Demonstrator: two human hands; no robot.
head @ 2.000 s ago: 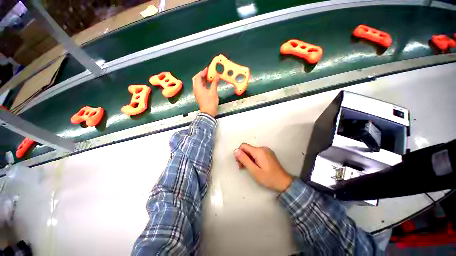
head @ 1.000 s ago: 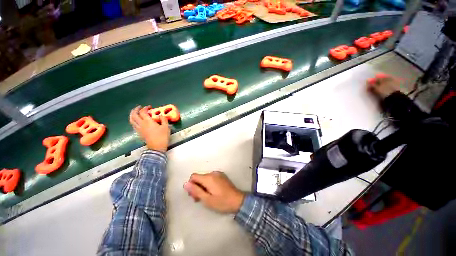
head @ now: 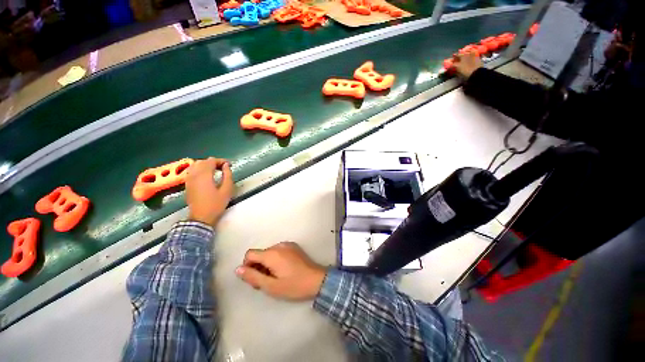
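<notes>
An orange two-grip housing (head: 162, 179) lies on the green conveyor belt. My left hand (head: 209, 189) is at its right end, with the fingertips against or over that end; the contact is partly hidden and I cannot tell whether it is gripped. My right hand (head: 284, 271) rests on the off-white bench, loosely curled, with nothing visible in it. The black electric screwdriver (head: 435, 215) is tilted to the right of my right hand, its narrow end low beside the white screw feeder (head: 382, 161). No hand holds the screwdriver.
More orange housings lie along the green belt (head: 205, 120) on both sides of my left hand. The belt's metal edge rail crosses in front of the bench. At the right, another person's hand (head: 466, 63) reaches to housings. Blue and orange parts (head: 249, 13) are piled beyond.
The view has swung right. My left hand, which held a housing above the belt, is now lower at a housing on it. The other person's hand has moved from bench to belt.
</notes>
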